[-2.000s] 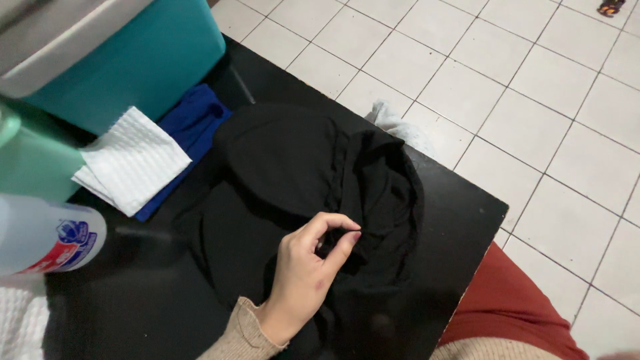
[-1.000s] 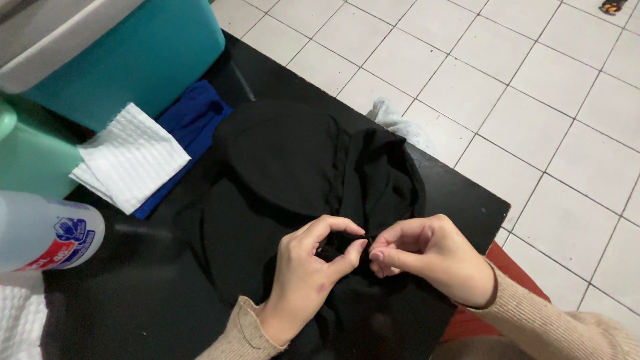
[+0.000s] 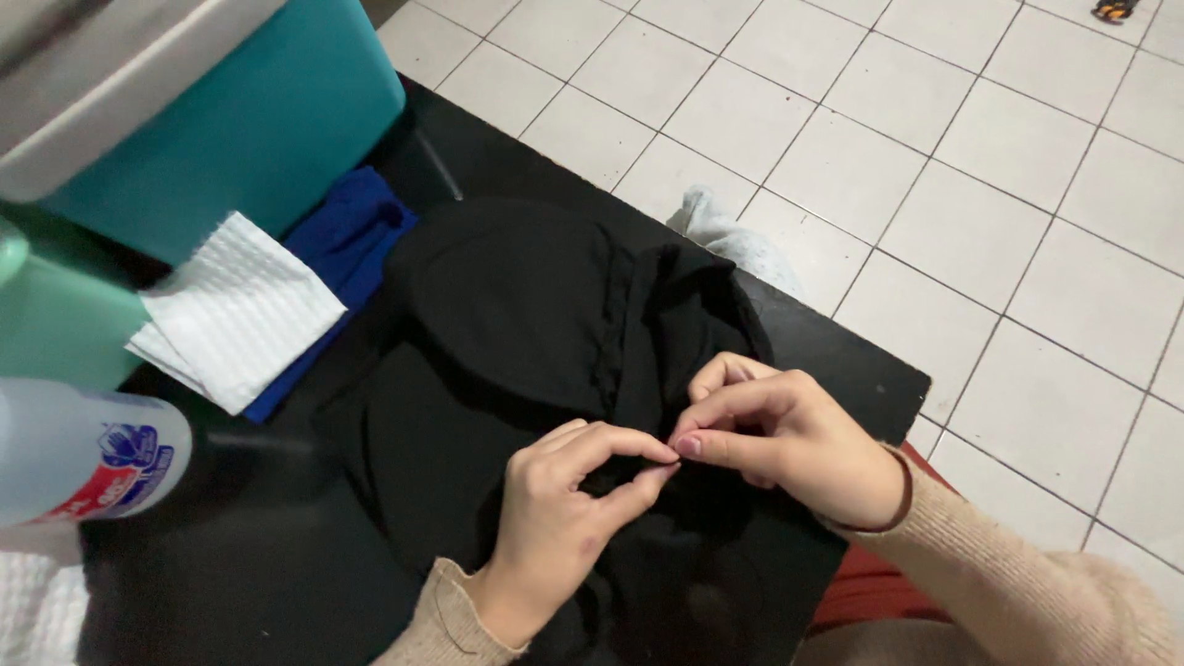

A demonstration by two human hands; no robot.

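A black cloth garment [image 3: 518, 314] lies bunched on the black table, with a gathered seam running across it. Over its right part, my left hand [image 3: 578, 509] has thumb and forefinger pinched together at a bit of the black fabric. My right hand [image 3: 777, 439] meets it there, its thumb and forefinger also closed at the same spot, fingertips touching or nearly so. Whether something small, such as a needle or thread, is between the fingertips cannot be seen.
Left of the garment lie a folded white paper towel [image 3: 245, 314] and a blue cloth [image 3: 347, 227]. Beyond stand a teal bin [image 3: 268, 120], a green container [image 3: 69, 310] and a plastic bottle [image 3: 88, 453]. The black table's edge [image 3: 851, 342] borders a tiled floor.
My right hand, out of view two seconds ago, came in from the right and is now at my left fingertips. My left hand has stayed in about the same place.
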